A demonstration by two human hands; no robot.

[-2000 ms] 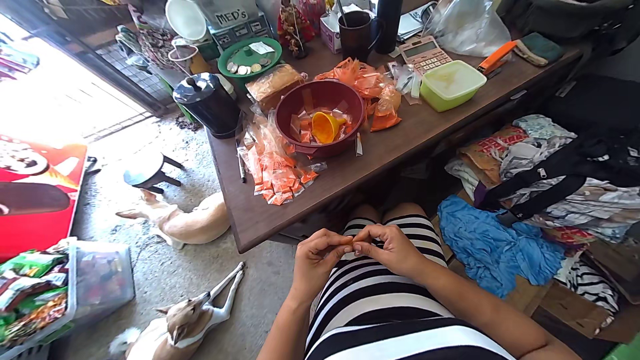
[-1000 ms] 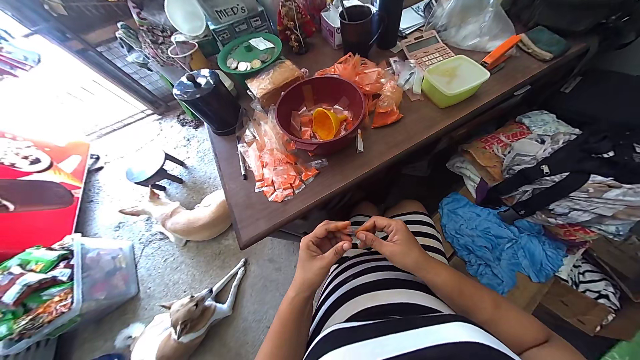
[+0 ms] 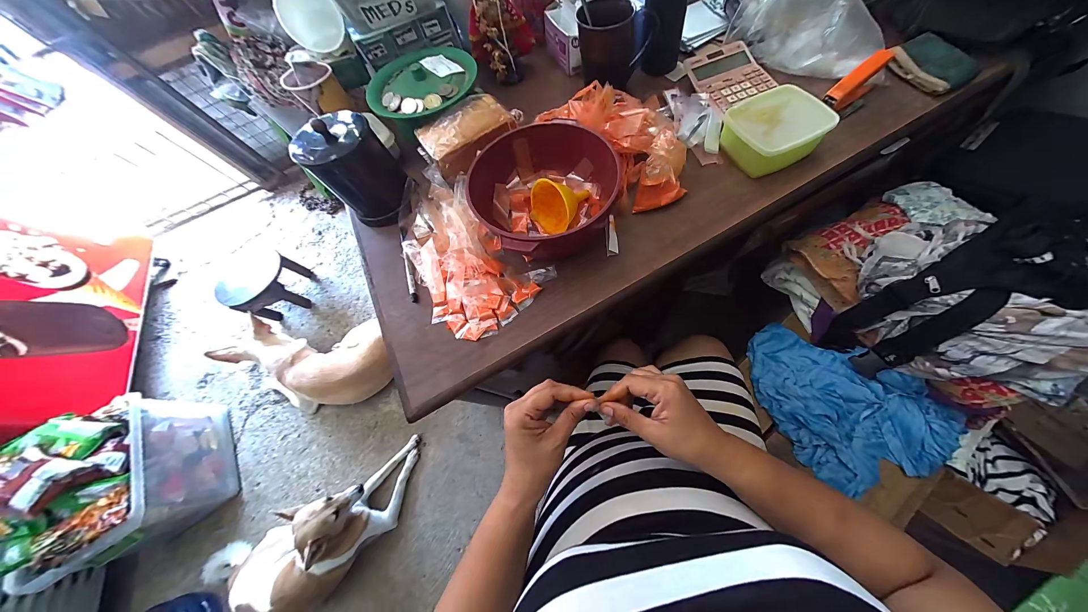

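Observation:
Above my lap in striped cloth, my left hand [image 3: 544, 425] and my right hand [image 3: 659, 412] meet at the fingertips, thumbs and forefingers pinched together. A tiny thing seems to be between them; the fingers hide most of it. On the wooden table [image 3: 586, 302] beyond, a dark red plastic bowl [image 3: 544, 242] holds small orange-filled plastic packets and a yellow funnel [image 3: 554, 206]. A pile of small orange packets [image 3: 476, 289] lies left of the bowl, near the table's edge. Larger bags of orange stuff [image 3: 625, 123] lie behind it on the right.
A light green tub [image 3: 778, 132], a calculator [image 3: 731, 76], an orange-handled cutter [image 3: 858, 78], a black lidded pitcher [image 3: 350, 166] and a green dish of coins [image 3: 422, 81] share the table. Two dogs [image 3: 336, 370] lie on the floor at left. Piled cloths [image 3: 850, 408] are at right.
My hands have stayed over my lap while the fingers shifted. The orange bit seen between the fingertips two seconds ago is now mostly hidden.

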